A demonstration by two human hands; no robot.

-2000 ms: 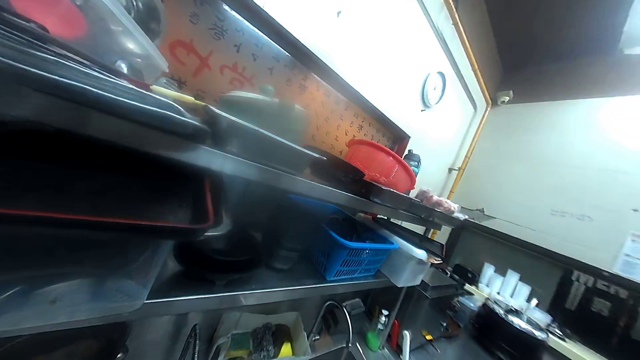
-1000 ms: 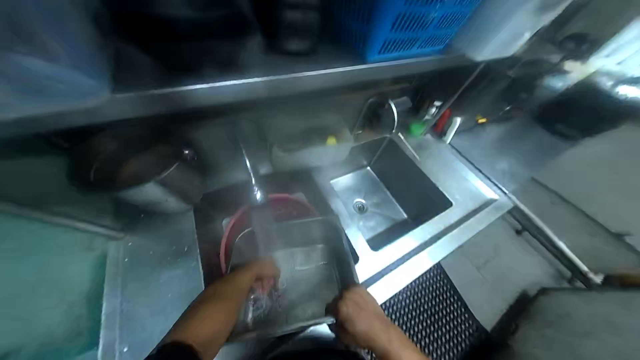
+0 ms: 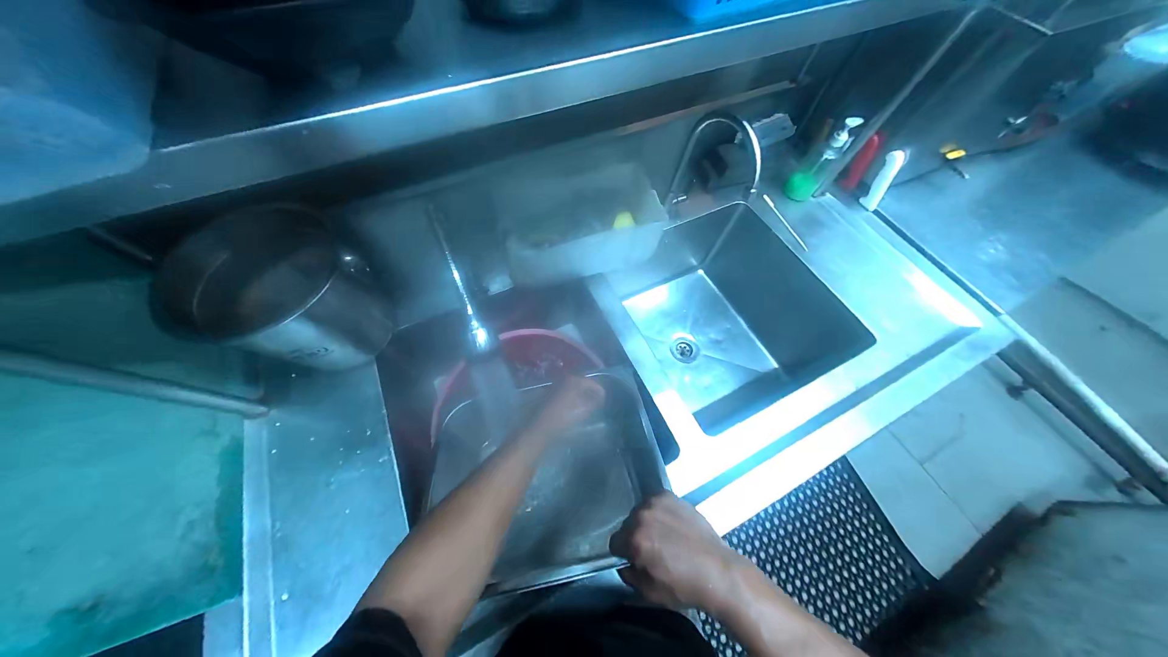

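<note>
A rectangular metal pan (image 3: 575, 493) lies tilted over the left sink basin, partly over a red plastic basin (image 3: 538, 347). My right hand (image 3: 671, 547) is closed on the pan's near right corner. My left hand (image 3: 579, 401) is over the far part of the pan, blurred; whether it holds anything cannot be told. Water runs from a spray faucet (image 3: 476, 333) into the pan, just left of my left hand. A curved faucet (image 3: 721, 137) stands behind the right sink basin (image 3: 730, 319), which has a drain in its floor.
A large steel pot (image 3: 274, 283) stands at the left. Behind the sinks is a translucent plastic bin (image 3: 584, 246) with something yellow inside. A steel shelf (image 3: 511, 96) crosses overhead. Bottles, including a green soap pump bottle (image 3: 808, 182), stand back right. A black perforated mat (image 3: 821, 547) covers part of the floor.
The view has swung down from the shelves to the sink. Since one second ago, my left hand has moved from the pan's near left part to its far right part. My right hand still grips the pan.
</note>
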